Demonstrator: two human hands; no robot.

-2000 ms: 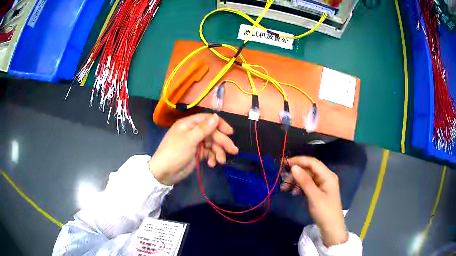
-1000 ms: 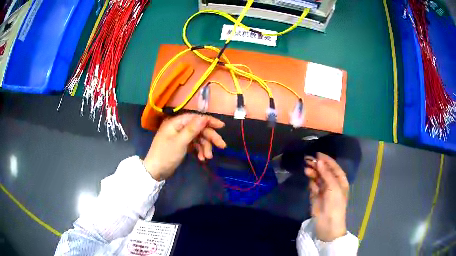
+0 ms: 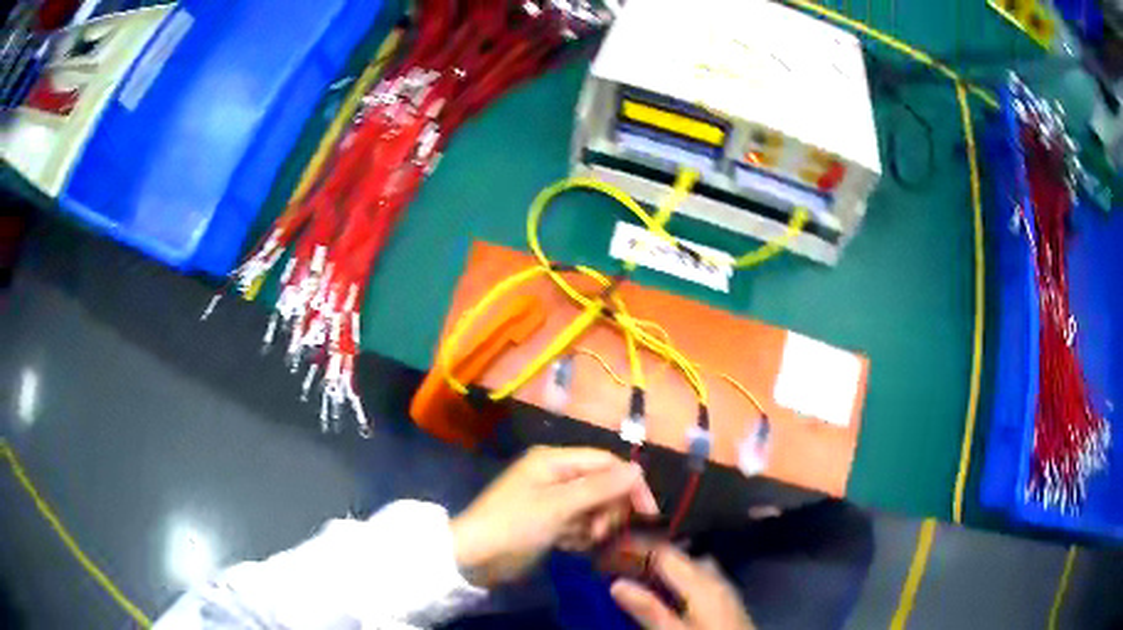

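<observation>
A thin red wire harness (image 3: 686,502) hangs from two of the four sockets at the front edge of the orange-brown fixture board (image 3: 739,351). My left hand (image 3: 554,511) is just below the sockets, its fingers at the red wire under the white socket (image 3: 633,430). My right hand (image 3: 684,591) is lower and to the right, cut off by the bottom edge and blurred; dark red wire shows between the hands. The fingertips are blurred, so the exact grip is hard to see. Yellow test leads (image 3: 554,351) loop over the board.
The cream-white tester (image 3: 739,74) with a lit yellow display stands behind the board, a white label (image 3: 671,256) before it. A red harness bundle (image 3: 357,234) hangs over the bench edge at left, beside a blue bin (image 3: 222,135). Another red bundle (image 3: 1053,308) lies in the right blue bin (image 3: 1004,431).
The view has tilted up, showing more of the tester. My hands have come together below the sockets; before, they were apart, with the harness looping below them.
</observation>
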